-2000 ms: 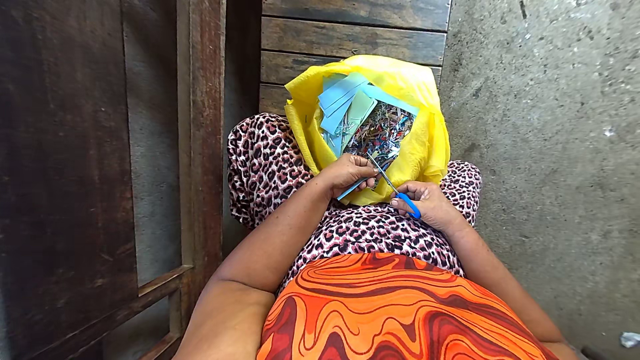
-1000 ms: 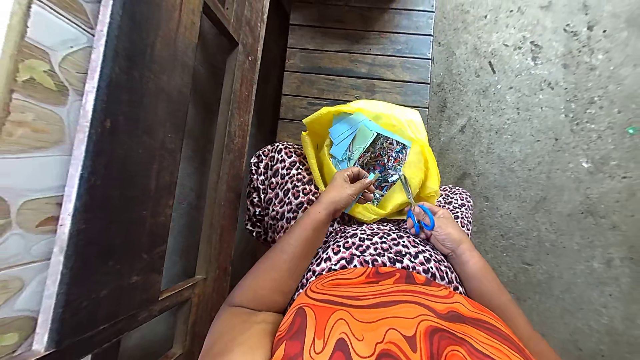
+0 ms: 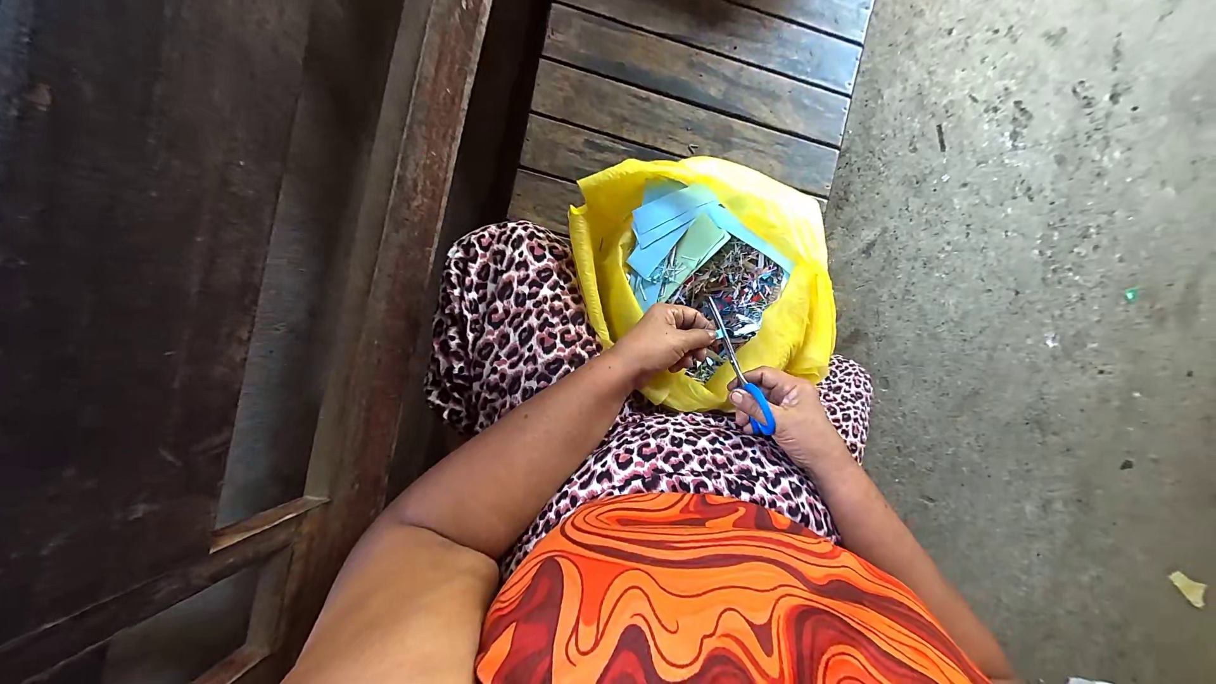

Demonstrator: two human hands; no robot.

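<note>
A yellow plastic bag [image 3: 807, 285] sits wide-mouthed in my lap. Inside it lie blue paper strips [image 3: 673, 211], a light green paper piece [image 3: 701, 239] and a heap of finely cut multicoloured shreds [image 3: 736, 271]. My left hand [image 3: 670, 337] pinches a small piece of paper [image 3: 719, 333] over the near side of the bag. In my right hand [image 3: 784, 404] are scissors [image 3: 757, 408] with blue handles, their blades pointing up and left, at the pinched piece. The blades look nearly closed, and the piece is mostly hidden by my fingers.
A slatted wooden bench [image 3: 684, 95] extends beyond the bag. Dark wooden framing [image 3: 399, 237] stands close along my left side. On the right is a rough concrete floor [image 3: 997, 332], with a small yellowish scrap [image 3: 1187, 589] near its lower right.
The scissors, held apart from my left hand and opened a second ago, now have their blades at its fingertips and nearly together. The view has shifted.
</note>
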